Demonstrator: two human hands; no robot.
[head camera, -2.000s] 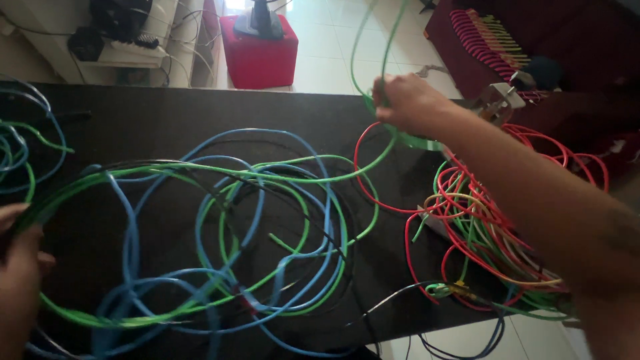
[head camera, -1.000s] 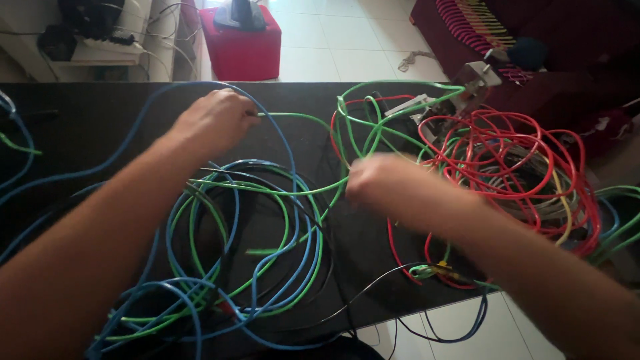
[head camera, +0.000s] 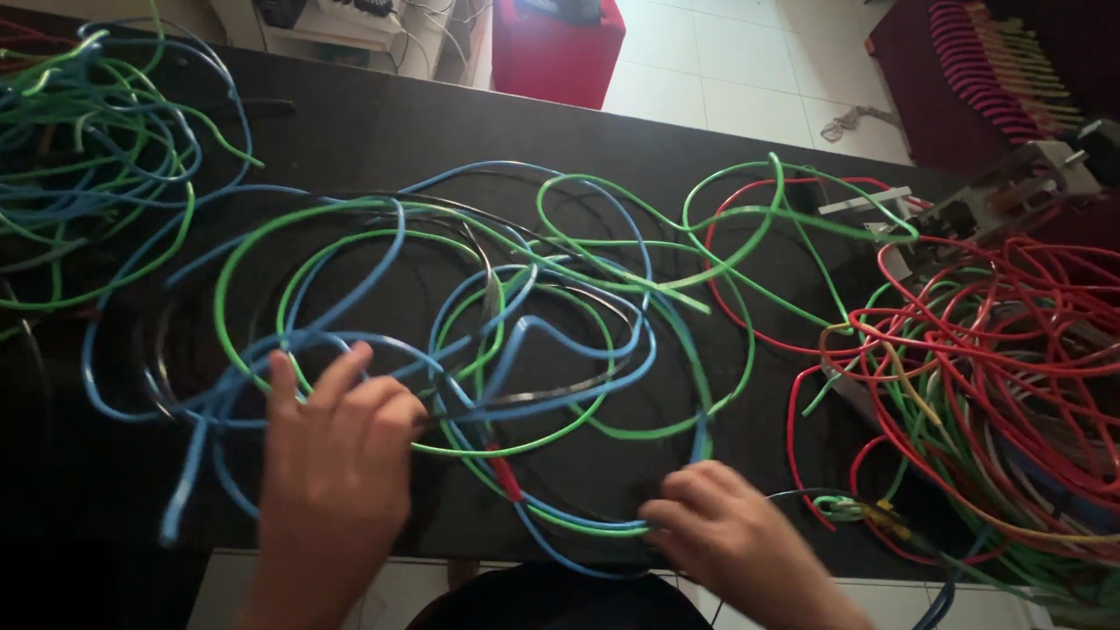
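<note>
Loose coils of blue cable (head camera: 591, 352), green cable (head camera: 219, 306) and black cable (head camera: 560, 389) overlap across the middle of the dark table. Over the lower left coils is my left hand (head camera: 337, 446), fingers spread and pointing away from me; whether it touches the cables is unclear. My right hand (head camera: 713, 525) is closed on the blue and green cables at the near right side of the coil. Red tape (head camera: 504, 472) wraps part of that bundle. The end of a blue cable (head camera: 179, 490) lies near the table's front edge at the left.
A tangle of green and blue cables (head camera: 96, 157) lies at the far left. Red cables (head camera: 962, 332) with green ones pile up at the right, beside a metal device (head camera: 1006, 197). A red stool (head camera: 560, 52) stands on the tiled floor beyond the dark table (head camera: 350, 114).
My left hand has moved down from near the table's far edge, and my right hand has come nearer to me from the green loops. The green cable that my right hand raised at first now lies down.
</note>
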